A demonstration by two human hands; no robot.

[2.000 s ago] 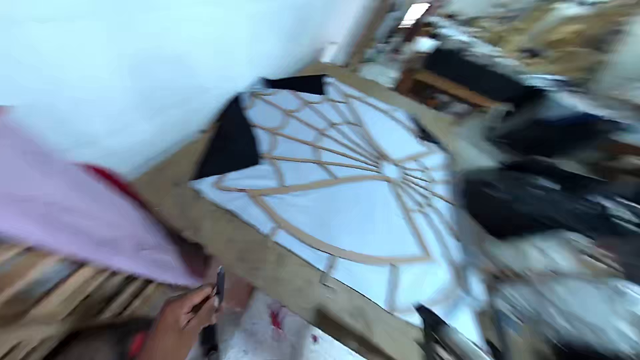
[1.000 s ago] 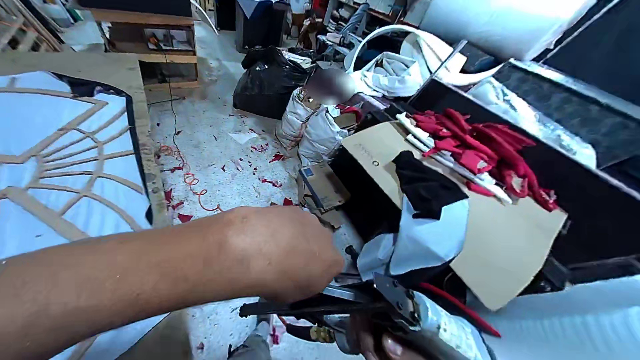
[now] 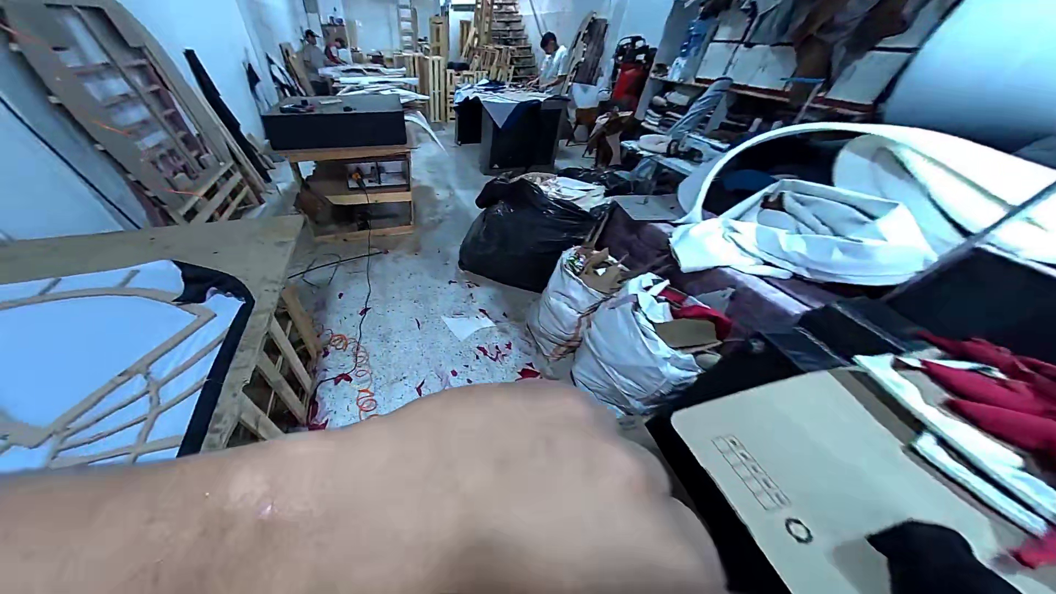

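Observation:
My left forearm crosses the lower view from the left edge, and the back of my left hand (image 3: 577, 470) fills the bottom middle. Its fingers are hidden below, so what it holds does not show. My right hand is out of view. Nearest to the left hand, on its right, is a cardboard sheet (image 3: 792, 462) with printed marks, and a piece of black fabric (image 3: 932, 553) lies on it. To the left, a white fabric panel (image 3: 82, 355) with tan strips in a web pattern and a black border rests on a wooden table (image 3: 247, 247).
White sacks of scraps (image 3: 631, 355) and a black plastic bag (image 3: 528, 231) stand on the floor. An orange coiled hose (image 3: 363, 375) and a dark cable lie beside the table. Red fabric pieces (image 3: 998, 392) are at right. Several people work at the far tables.
One second ago my right hand showed at the bottom beside a metal tool; neither shows now. The left arm now fills more of the bottom. The view has swung widely.

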